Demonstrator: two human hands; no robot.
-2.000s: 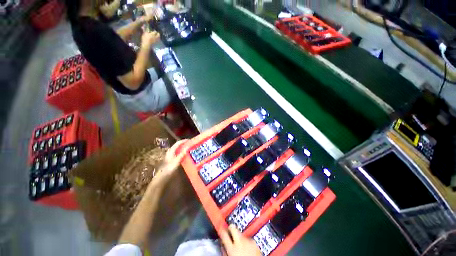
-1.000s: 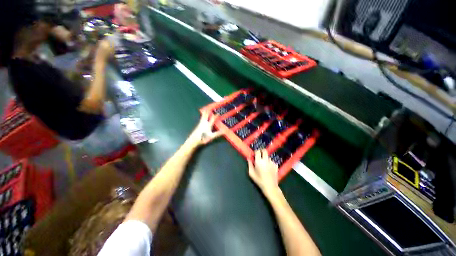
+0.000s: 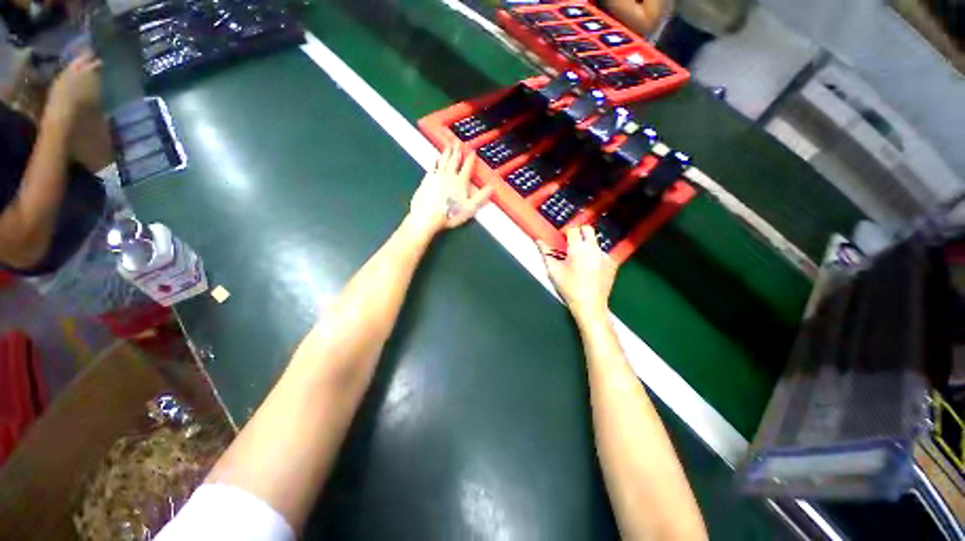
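Observation:
The red foam tray (image 3: 495, 190) lies tilted across the green conveyor belt, its near edge by the pale strip. It holds a row of open black flip phones (image 3: 561, 205), keypad halves toward me, screen halves raised at the far side. My left hand (image 3: 448, 194) is at the tray's near left edge, fingertips on the rim and thumb spread. My right hand (image 3: 582, 271) holds the near edge further right, fingers over the rim. The parts of both hands behind the rim are hidden.
Another red tray of phones (image 3: 619, 88) lies beyond the belt. A black tray (image 3: 217, 37), a grey tray (image 3: 148, 140) and a clear bottle (image 3: 159, 259) stand on the green bench. A person's arm (image 3: 48, 174) is left, a carton (image 3: 79, 428) lower left, a grey box (image 3: 847, 370) right.
The tray was first tilted up near me over the bench; both hands have carried it forward onto the belt. The view has shifted, and the bottle now shows.

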